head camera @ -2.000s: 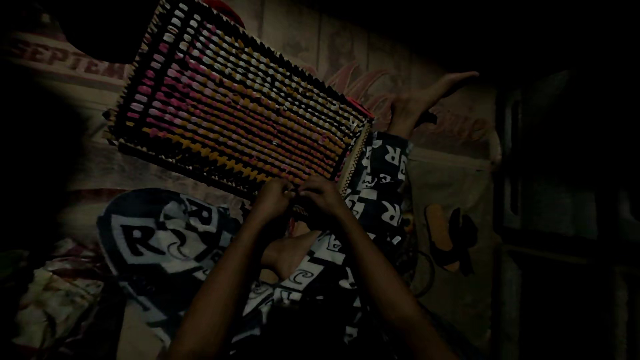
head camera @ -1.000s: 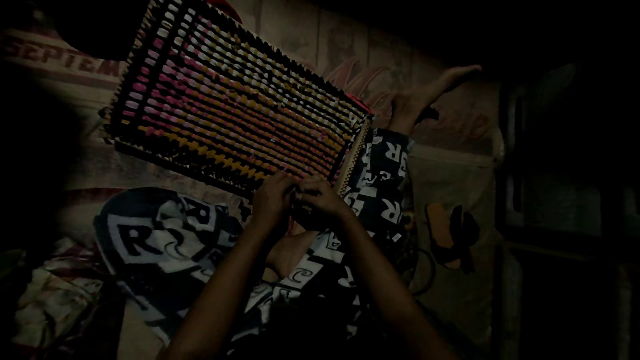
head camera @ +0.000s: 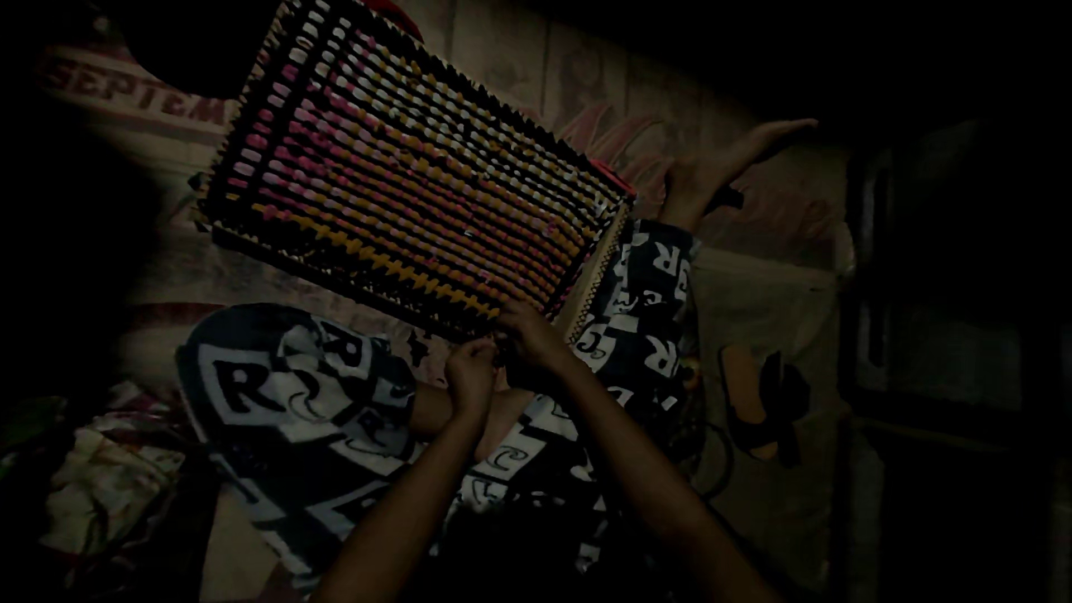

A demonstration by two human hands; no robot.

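Note:
A rectangular frame with woven fabric strips (head camera: 402, 184), in pink, white, yellow and black rows, lies tilted beyond my folded legs. My right hand (head camera: 529, 335) is at its near edge by the lower right corner, its fingertips against the weave. Just left of it and slightly lower, my left hand (head camera: 471, 368) has its fingers drawn together below the edge. The view is very dark, so whether a strip is between my fingers cannot be made out. My patterned trousers (head camera: 318, 377) spread under both forearms.
A printed sheet (head camera: 502, 50) with lettering covers the floor. On the right lie sandals (head camera: 745, 402) and a dark crate-like object (head camera: 879, 268). Crumpled cloth (head camera: 109, 486) sits at the lower left. My bare foot (head camera: 712, 172) extends past the frame's right corner.
My right hand has moved up onto the frame's near edge. My left hand has dropped a little below it, and the two hands are less tightly together than before.

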